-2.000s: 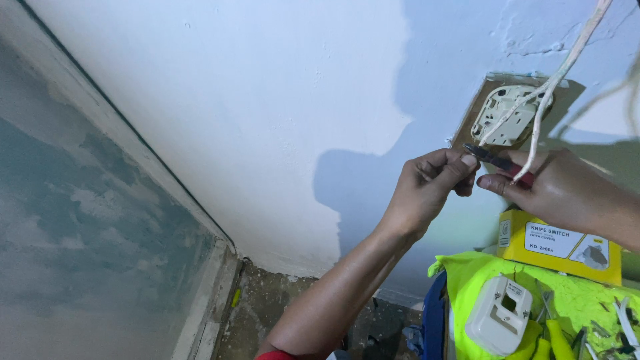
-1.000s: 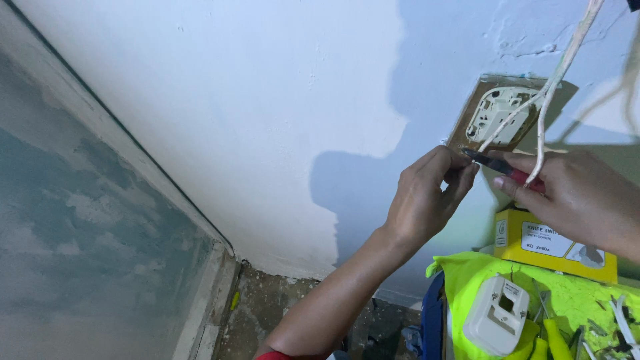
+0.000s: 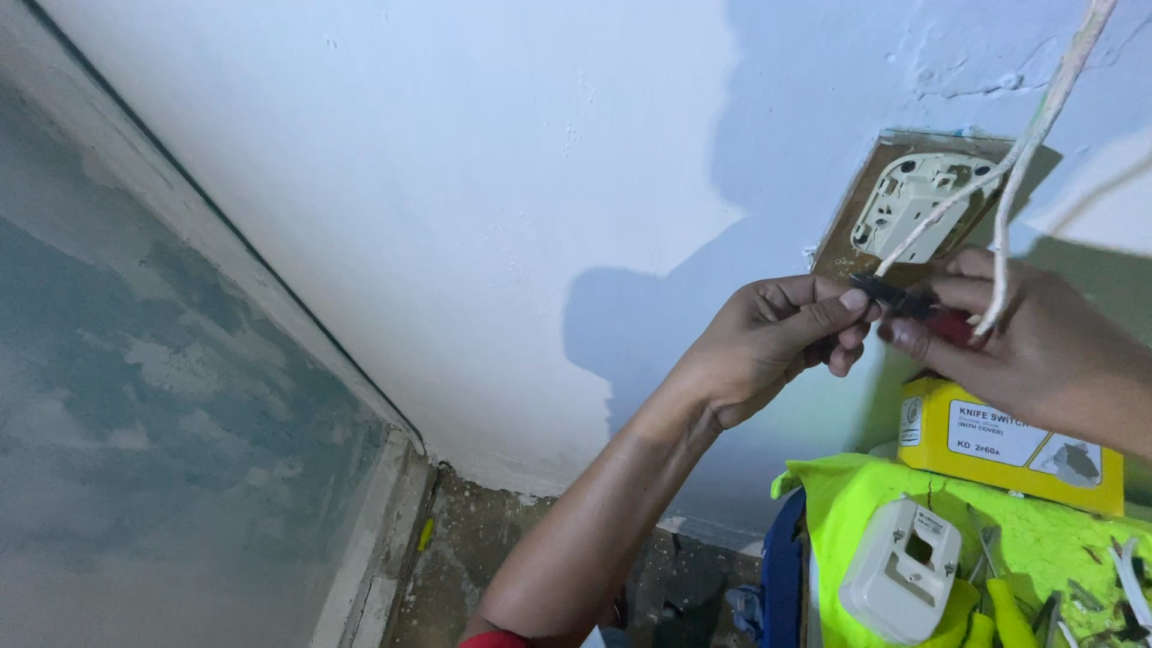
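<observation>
My right hand (image 3: 1017,333) holds red-handled pliers (image 3: 900,299), whose dark jaws are at the end of one branch of a white electrical cable (image 3: 936,216). My left hand (image 3: 792,333) has its thumb and fingers pinched together at the jaw tips; whether wire lies between them is hidden. The cable's other branch hangs in front of my right hand. Just above both hands, a cream plastic device base (image 3: 913,211) sits on a brown wooden board (image 3: 841,247) on the wall. A white plastic cover (image 3: 900,571) lies on a neon yellow cloth (image 3: 828,504) below.
A yellow knife switch box (image 3: 927,454) stands behind the cloth. Yellow-handled screwdrivers (image 3: 1006,612) and wire scraps (image 3: 1129,580) lie at the lower right. A blue object (image 3: 783,567) is beside the cloth. A greenish panel (image 3: 180,387) occupies the left.
The pliers' jaws have shifted relative to my left fingertips and now meet the end of the cable branch. Both hands remain just below the device base.
</observation>
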